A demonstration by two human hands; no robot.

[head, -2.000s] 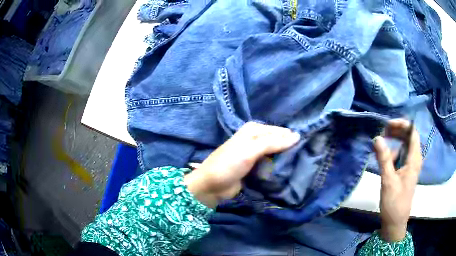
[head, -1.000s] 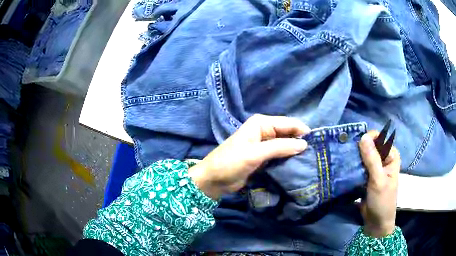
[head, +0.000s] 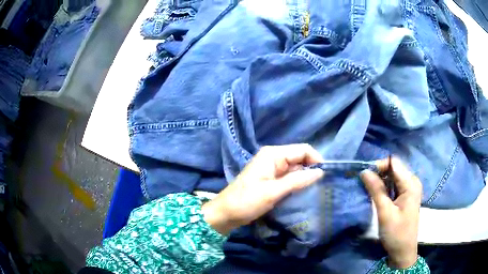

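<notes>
A faded blue denim garment (head: 299, 101) lies spread and rumpled on the white table. My left hand (head: 267, 184) pinches one end of a cuff (head: 345, 167) between thumb and fingers. My right hand (head: 396, 206) pinches the cuff's other end. The cuff's edge is stretched between both hands and faces up. Yellow double stitching shows blurred below it. A dark tip of the snips (head: 390, 163) shows at my right fingers; most of the tool is hidden by the hand.
The white table (head: 109, 115) has a rounded edge at the left and shows again at the lower right. A pale plastic tub (head: 80, 69) with denim stands at upper left. A blue bin (head: 124, 198) is below the table. Yellow marking (head: 72, 187) runs on the grey floor.
The cuff was turned from its inside to a flat face with a button, and now tilts edge-up and sits lower. The snips' two blades, clear before, are now mostly hidden.
</notes>
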